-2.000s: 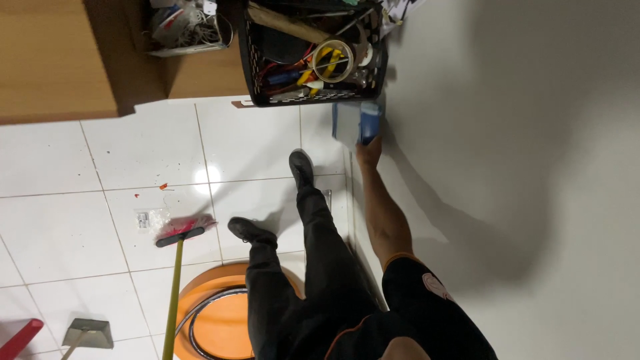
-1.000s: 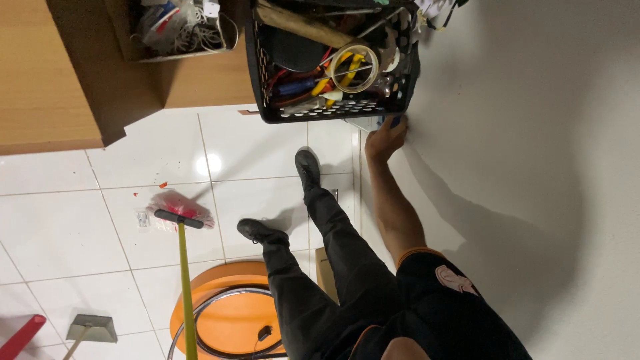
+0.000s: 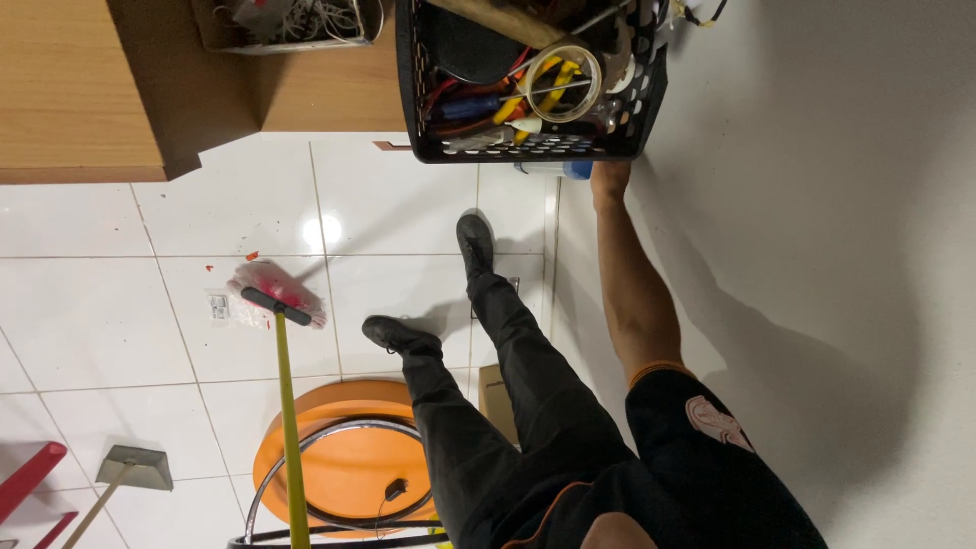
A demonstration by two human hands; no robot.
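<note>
My right hand (image 3: 611,181) reaches along the wall, its fingers mostly hidden under a black plastic basket (image 3: 534,156). It grips a clear container with a blue part (image 3: 577,169), largely covered by the basket. In the basket lie a roll of tape (image 3: 531,82), a screwdriver with a blue handle (image 3: 467,107), yellow-handled tools (image 3: 560,85) and a wooden handle (image 3: 499,20). My left hand is out of view.
A wooden cabinet (image 3: 69,91) holds an open box of white cords (image 3: 282,47). A broom (image 3: 286,381) touches the tiled floor near plastic wrapping (image 3: 242,309). Also there are a dustpan (image 3: 136,467), an orange round seat or stool (image 3: 358,473) and a cardboard box (image 3: 497,400).
The view has shifted, showing the basket lower in the frame. The blue-and-clear container, more visible beside the basket two seconds ago, is now mostly behind it, with my right hand still at it.
</note>
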